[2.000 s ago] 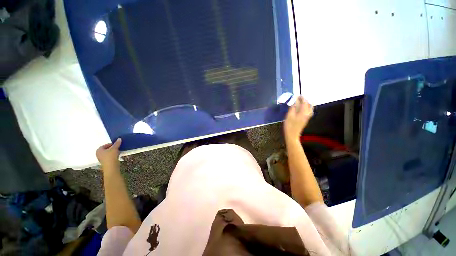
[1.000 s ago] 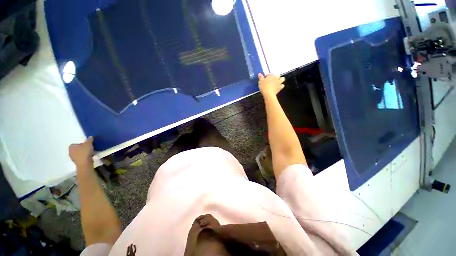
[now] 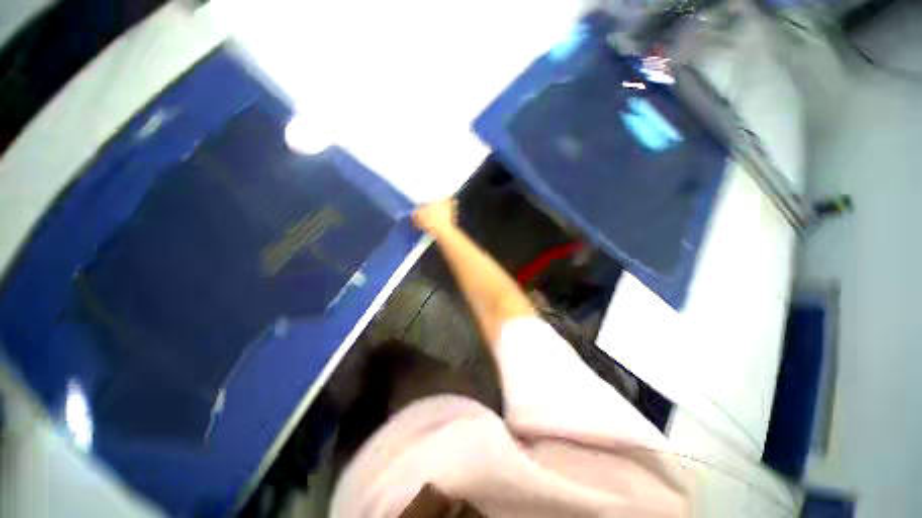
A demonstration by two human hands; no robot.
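Note:
A large blue-edged sewing template [image 3: 258, 430] lies on the white table at the left, with a dark striped panel [image 3: 202, 263] inside and a yellowish strip [image 3: 302, 241] on it. My right hand [image 3: 436, 217] is at the template's near right corner, touching its edge; the finger grip is blurred. My left hand is not in view. A second loaded blue template [image 3: 617, 162] lies on the white machine bed at the right.
The machine head [image 3: 672, 30] and its metal rail [image 3: 753, 157] stand beyond the second template, blurred. A dark gap with a red hose [image 3: 551, 260] lies between the tables. A blue object [image 3: 799, 384] is at the far right.
The view has turned right and blurred. The first template now appears tilted at the left. My left hand has gone out of view; my right hand remains at the template's corner.

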